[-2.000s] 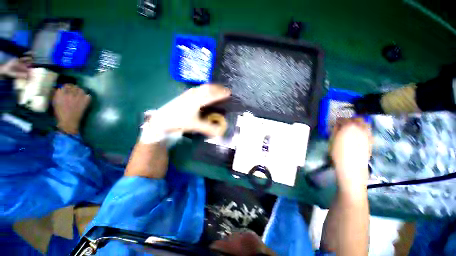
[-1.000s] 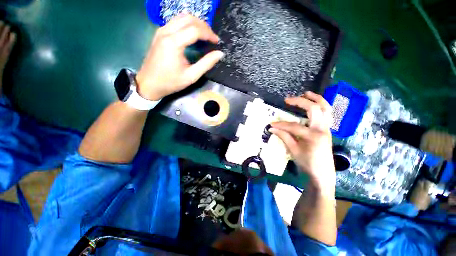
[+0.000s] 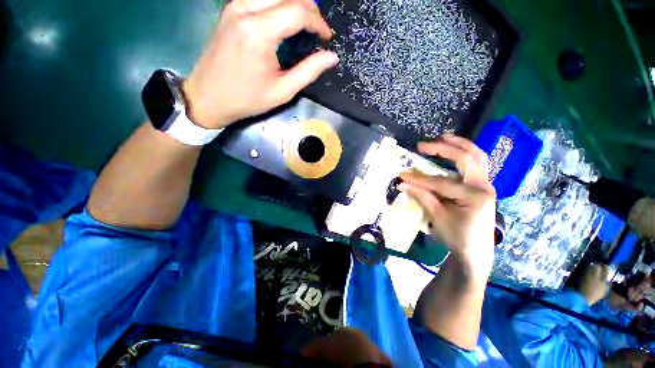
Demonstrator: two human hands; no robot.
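The cream fixture block [image 3: 341, 217] lies before me, with a dark small part [image 3: 393, 188] in its recess. A black ring part [image 3: 368, 244] overhangs its near edge. The grey hinged plate [image 3: 267, 138] lies open on its left, with a tan-gold ring around a dark hole. My left hand [image 3: 251, 68] is above the tray's left edge, thumb and fingers apart, with nothing visible between them. My right hand [image 3: 460, 198] is over the block's right side, fingertips at the small part; whether they grip it is hidden.
The black screw tray [image 3: 495, 61], full of silver pieces, is behind the fixture. The right blue bin [image 3: 528, 154] and clear blister tray [image 3: 549, 237] are at right. A dark tool nose [image 3: 610, 192] and another person's hands [image 3: 596, 282] show at far right. A loose black unit [image 3: 571, 65] lies farther back.
My left hand has moved from the plate's ring to the tray's left edge. My right hand has moved from the right blue bin to the block. The view has shifted.
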